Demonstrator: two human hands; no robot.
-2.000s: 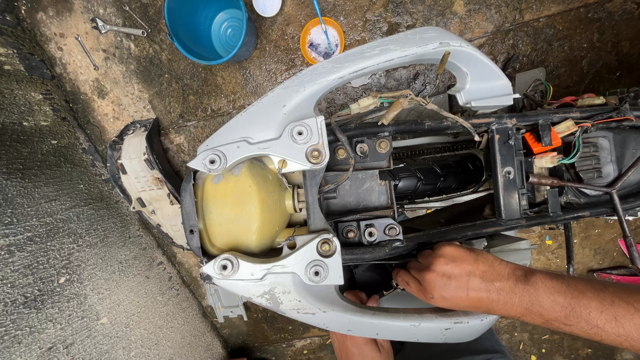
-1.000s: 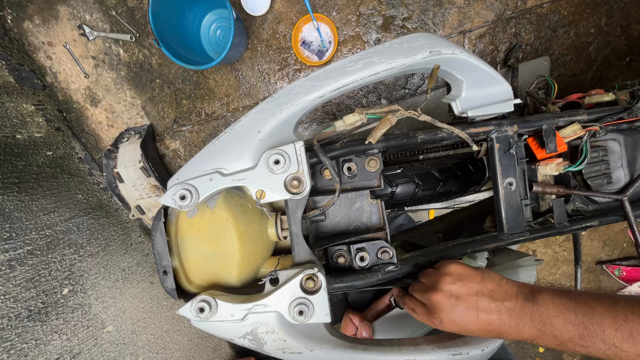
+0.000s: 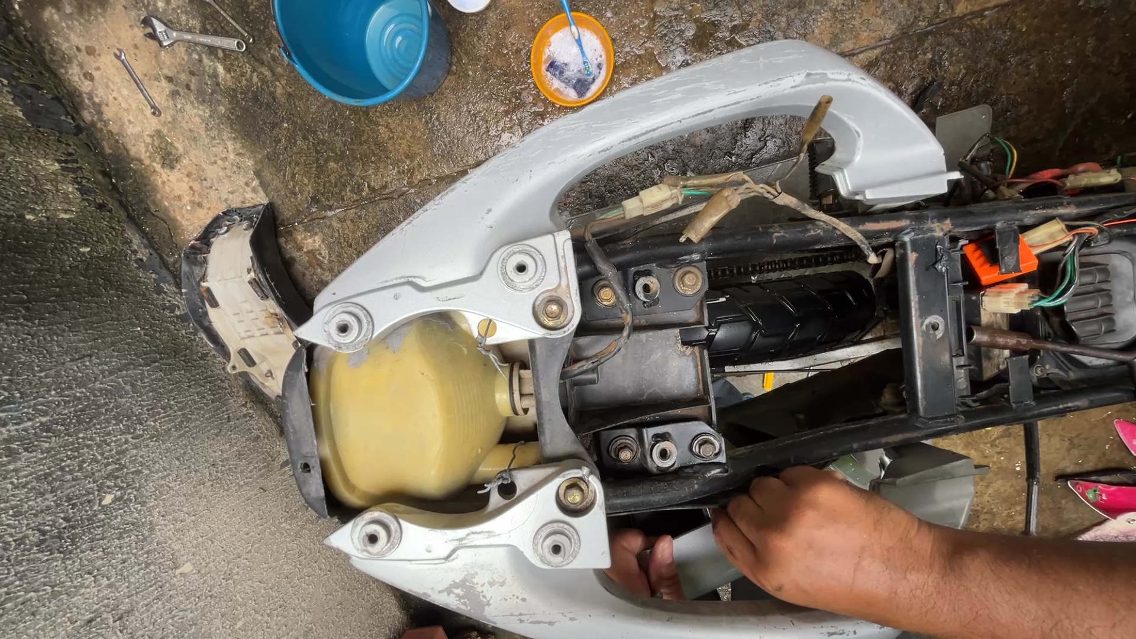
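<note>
My right hand (image 3: 825,541) reaches in from the right, its curled fingers against the underside of the black frame tube (image 3: 799,448) of a stripped motorcycle tail. What its fingertips touch is hidden. Part of my left hand (image 3: 646,564), thumb and fingers, shows through the opening of the lower silver grab rail (image 3: 497,586), beside a grey panel (image 3: 701,559); its grip is hidden. The upper silver grab rail (image 3: 710,98) lies across the frame. Between the rails' bracket ends sits a yellowish plastic lamp housing (image 3: 408,413). The rear tyre (image 3: 790,311) shows inside the frame.
A blue bucket (image 3: 355,44) and an orange bowl (image 3: 539,62) of suds with a brush stand at the top. An adjustable wrench (image 3: 200,38) and a spanner (image 3: 138,82) lie upper left. Loose wiring connectors (image 3: 652,201) hang over the frame. A black-edged cream part (image 3: 244,311) lies at left.
My left hand is now mostly behind the lower grab rail; a second ago its fingers reached further towards my right hand. A grey panel now shows between the hands.
</note>
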